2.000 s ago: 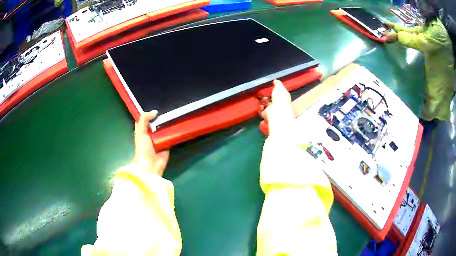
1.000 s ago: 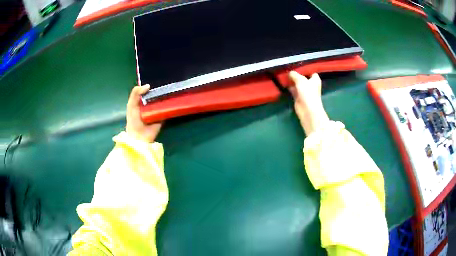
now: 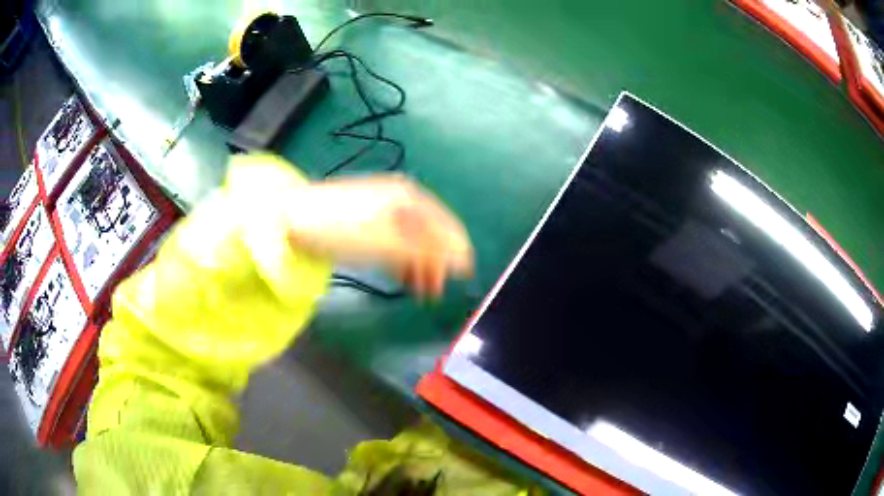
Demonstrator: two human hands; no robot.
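Observation:
My left hand (image 3: 402, 232) is blurred above the green bench, left of the all-in-one unit, and does not touch it; its fingers point down and I cannot tell if they hold anything. The unit (image 3: 669, 300) lies screen up, dark, with bright light reflections and a small white label at lower right. Red foam (image 3: 514, 441) shows under its silver strip. A black power adapter (image 3: 281, 108) lies on the bench with a thin black cord (image 3: 373, 121). A dark cable piece (image 3: 363, 285) shows just below my hand. My right hand is not in view.
A black holder with a yellow roll (image 3: 254, 44) stands beside the adapter. Opened units with circuit boards (image 3: 107, 218) sit on red foam at the left, beyond the bench edge. More red-edged units (image 3: 795, 34) are at the top right. Yellow smock cloth shows at the bottom.
The view has turned towards the adapter side. Both hands have let go of the unit and foam; my left hand is now over the bench, and my right hand has left the picture.

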